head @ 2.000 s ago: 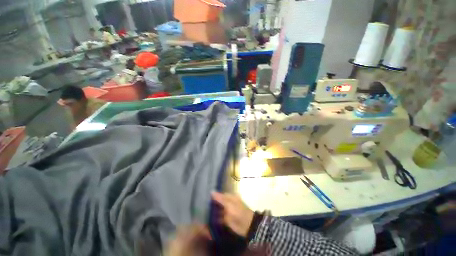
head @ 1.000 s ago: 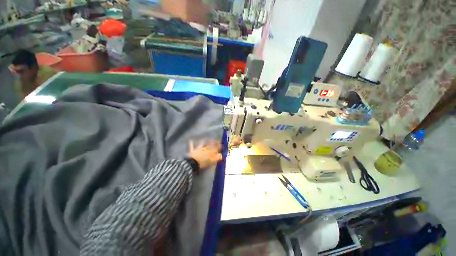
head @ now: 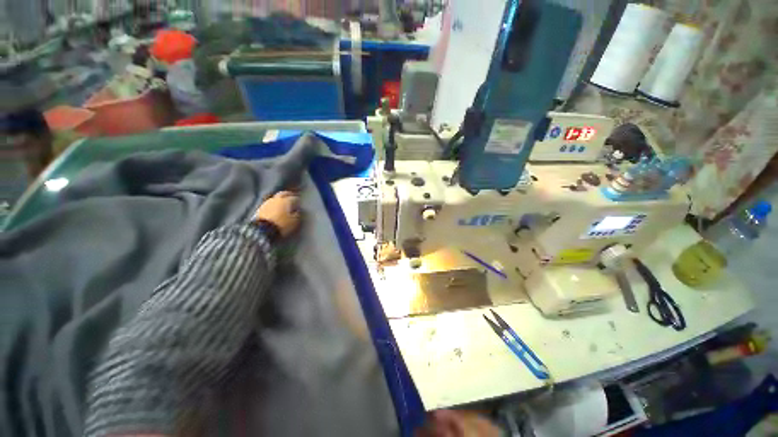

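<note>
The grey fabric (head: 183,183) is draped in folds over the left side. Its blue border strip (head: 365,294) runs down the fabric's right edge, left of the sewing machine (head: 503,218) and clear of the needle area. My left hand (head: 283,213) is on the upper part of the fabric with fingers curled into it; the fingertips are partly hidden. My right hand (head: 462,424) is blurred and cut off by the bottom edge, beside the blue strip's lower end; its fingers cannot be made out.
Blue-handled snips (head: 519,346) lie on the white table (head: 444,363). Black-handled shears (head: 661,299) and a metal strip (head: 627,288) lie at right. A phone (head: 514,102) stands above the machine head. A white roll (head: 573,416) is below the table edge. Thread cones (head: 631,49) stand behind.
My left hand has moved up and left on the fabric. The blue edge has shifted away from the needle area and slants. My right hand, unseen one second ago, shows at the bottom.
</note>
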